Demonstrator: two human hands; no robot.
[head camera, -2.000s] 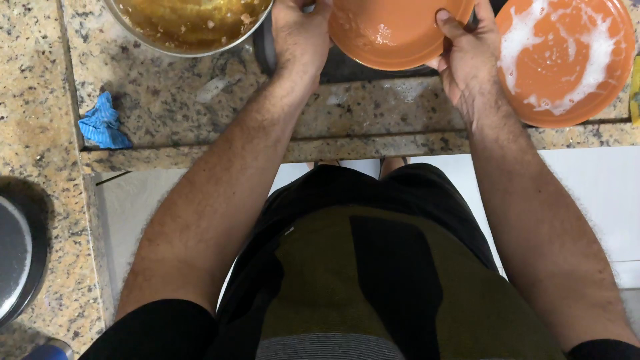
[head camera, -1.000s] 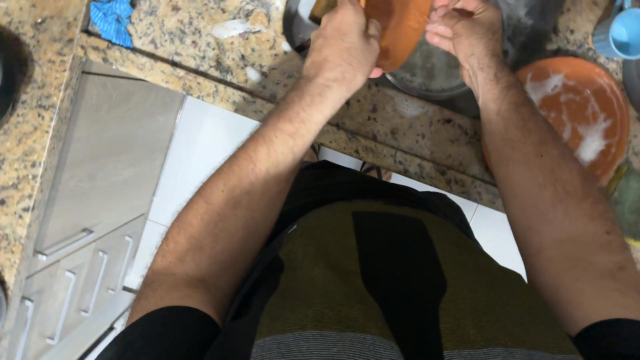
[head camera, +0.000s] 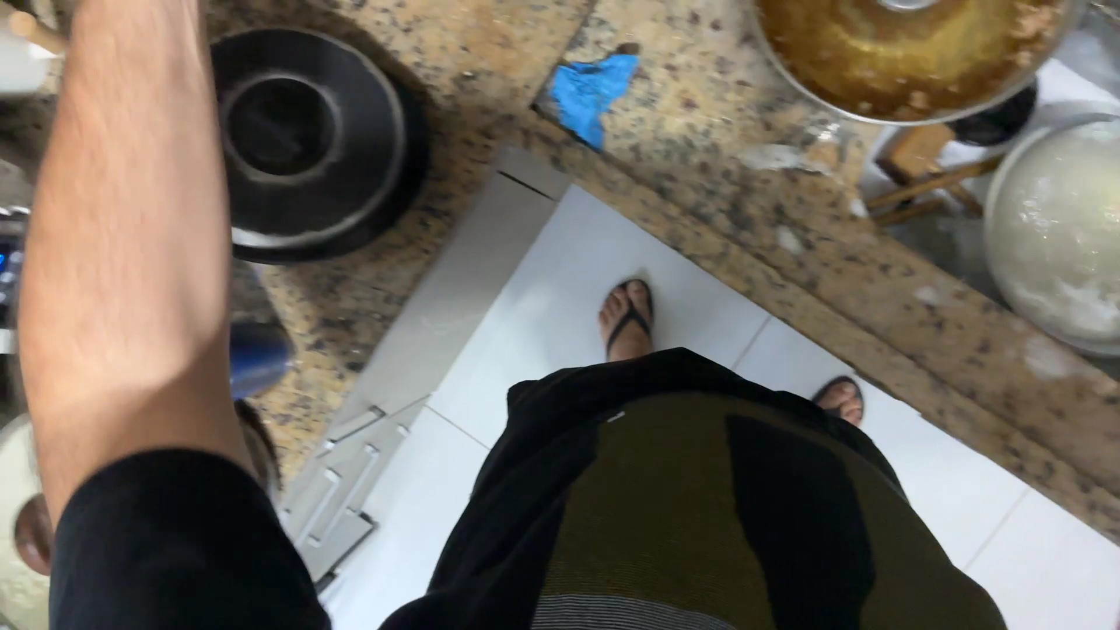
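Note:
My left forearm reaches up along the left side of the view, and my left hand lies beyond the top edge, out of sight. Beside that forearm a black round pan or lid (head camera: 306, 140) rests on the granite countertop (head camera: 472, 52). My right hand and arm are out of view. At the top right stands a large metal pan (head camera: 910, 61) with brownish-yellow liquid and bits in it. Below and right of it, in the sink area, is a round metal vessel (head camera: 1063, 236) with whitish, soapy-looking contents.
A crumpled blue cloth or plastic piece (head camera: 591, 92) lies near the counter's inner corner. Wooden utensils (head camera: 941, 184) lean by the sink. A blue object (head camera: 258, 359) sits under my left elbow. Drawers with metal handles (head camera: 350, 429) line the counter front.
My left arm has swung out to the far left, and my right arm has left the view. The orange plate handled earlier is no longer visible. The view has shifted left.

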